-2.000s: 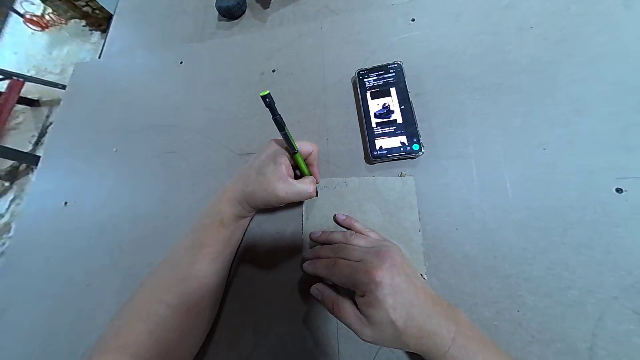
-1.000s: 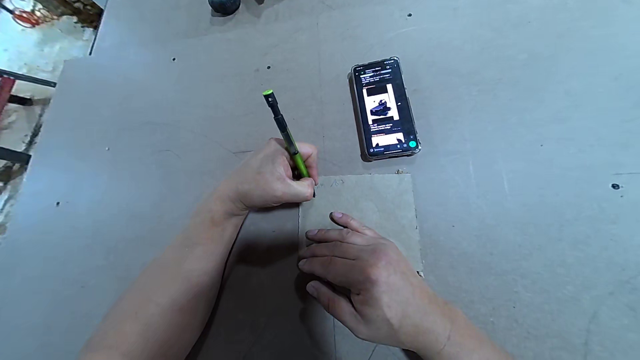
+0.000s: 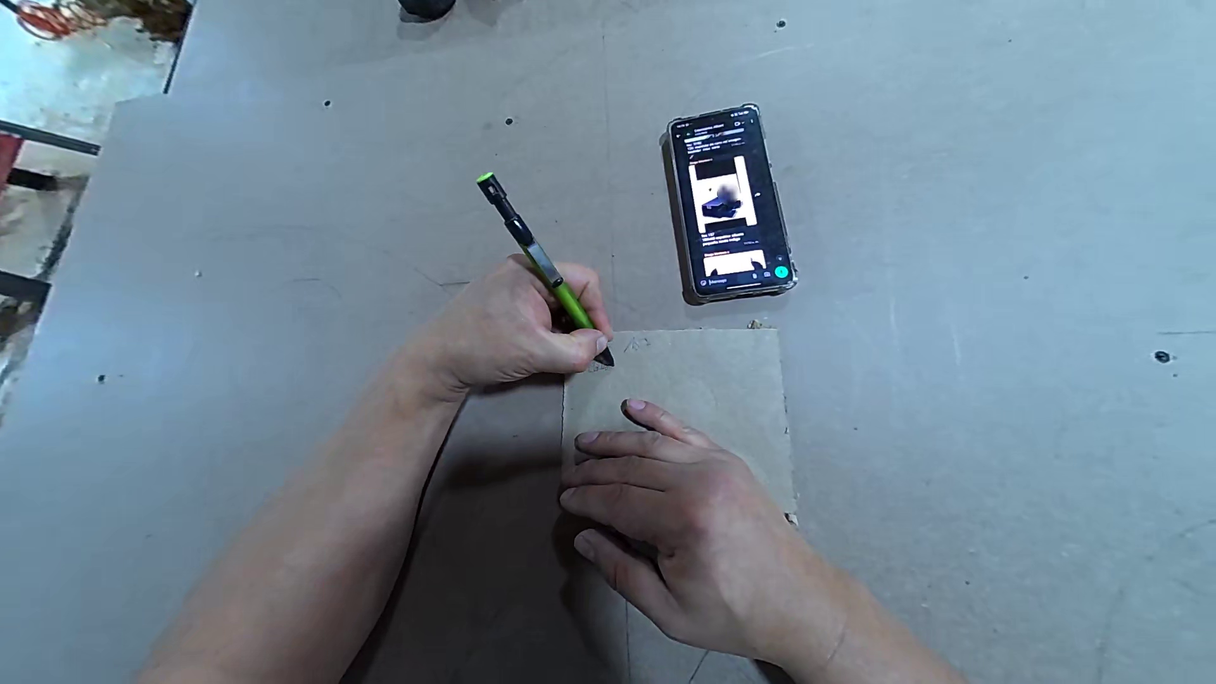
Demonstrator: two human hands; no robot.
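Note:
My left hand (image 3: 518, 328) grips a green and black mechanical pencil or marking pencil (image 3: 538, 256), its dark tip down at the upper left corner of a square piece of tan board (image 3: 731, 389). Small faint pencil marks show near the board's top edge. Across the board's lower left part lies my right hand (image 3: 679, 503), palm down with the fingers spread; it holds the board against the grey work surface (image 3: 950, 380). Beyond the board's top edge, a smartphone (image 3: 731, 204) in a clear case lies face up with its screen lit.
A dark round object (image 3: 427, 8) is cut off by the top edge of the view. At the far left, past the table's edge, are metal bars (image 3: 47, 138), a red part and orange cord (image 3: 47, 19) over a pale floor. Small dark holes or screw heads dot the surface.
The pencil tip, held in my left hand, has moved slightly right along the upper part of the board. My right hand stays on the board.

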